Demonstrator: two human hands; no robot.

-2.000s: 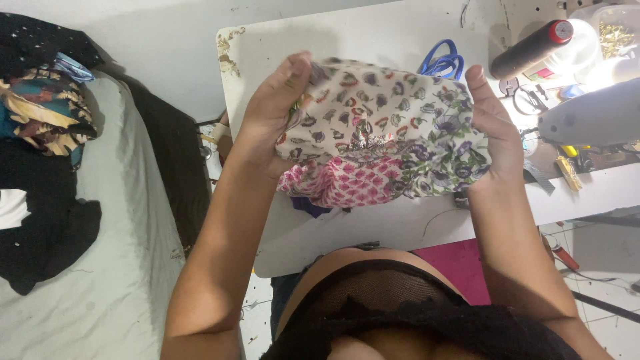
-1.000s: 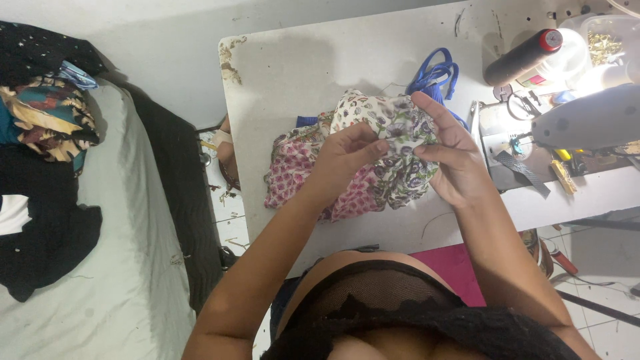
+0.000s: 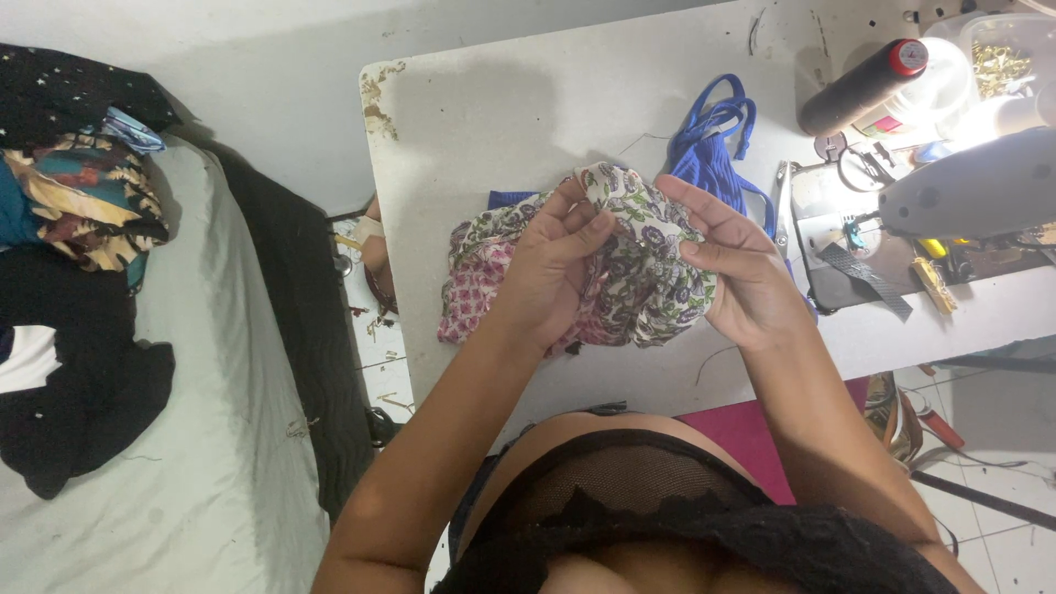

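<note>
Both hands hold a floral-print fabric piece (image 3: 652, 272), white with purple flowers and green leaves, above the white table (image 3: 462, 107). My left hand (image 3: 557, 264) pinches its left part between thumb and fingers. At its right edge, my right hand (image 3: 742, 272) grips the cloth with the thumb in front. Pink-patterned cloth (image 3: 477, 289) hangs or lies to the left, partly behind my left hand; where one cloth ends and the other starts I cannot tell. Blue fabric with straps (image 3: 709, 157) lies just beyond my right hand.
On the right stand a sewing machine (image 3: 973, 190), a dark thread cone (image 3: 862, 89) and a clear tub of small metal pieces (image 3: 1002, 66). Scissors (image 3: 783, 206) lie beside the machine bed. A bed (image 3: 219, 330) at the left bears dark and patterned clothes (image 3: 87, 198).
Two seconds ago the cloth was spread wide between my hands, showing its multicoloured print. My hands have come closer together, and the cloth is now bunched with the purple-flowered part uppermost.
</note>
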